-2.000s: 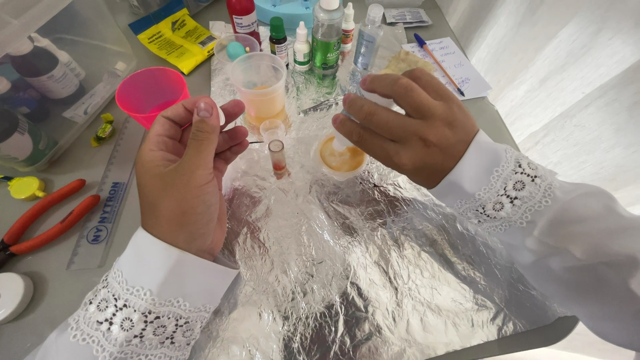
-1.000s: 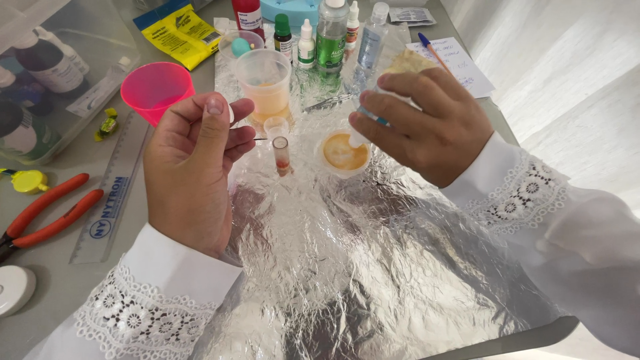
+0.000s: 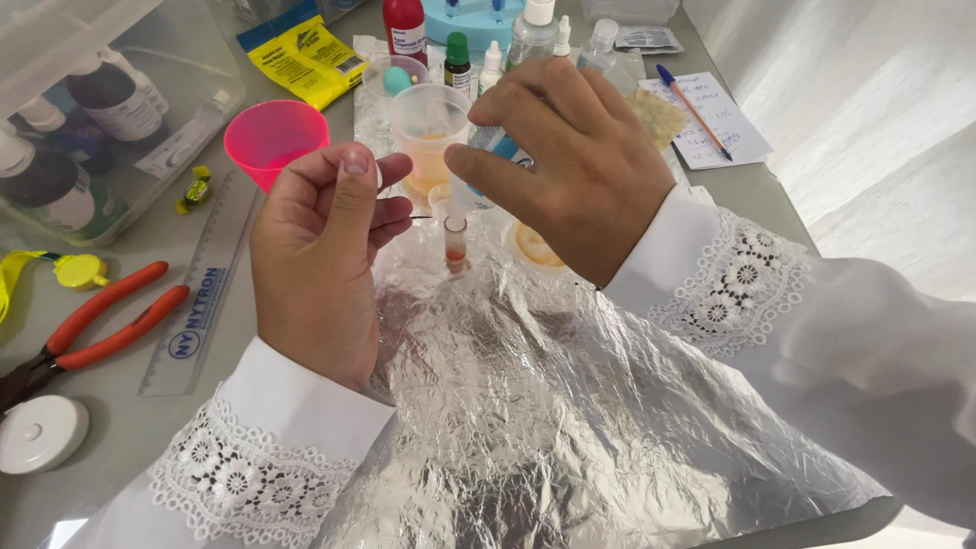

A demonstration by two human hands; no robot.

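Note:
My left hand [image 3: 328,221] pinches a small white cap, only partly visible, between thumb and fingers; a thin dark tip sticks out beside its lower fingers. My right hand [image 3: 572,152] grips a small plastic bottle [image 3: 492,149] with a blue label, tilted down. The bottle's nozzle is at the mouth of a small clear vial [image 3: 456,245] with reddish liquid low inside. The vial stands upright on crumpled aluminium foil [image 3: 488,381]. Behind it is a translucent plastic cup [image 3: 429,130] with orange liquid. A shallow dish [image 3: 537,244] with orange contents lies partly under my right hand.
At the left are a pink cup [image 3: 276,137], a clear ruler [image 3: 200,297], orange-handled pliers [image 3: 114,316], a white round lid [image 3: 43,433] and a clear plastic bin [image 3: 114,114]. Several bottles line the back, among them a red bottle [image 3: 406,34]. A pen [image 3: 695,113] lies on handwritten paper [image 3: 736,137] at right.
My right hand has moved left with the bottle, from above the shallow dish to the vial's mouth. The bottle has tipped downward. My left hand keeps about the same place and hold.

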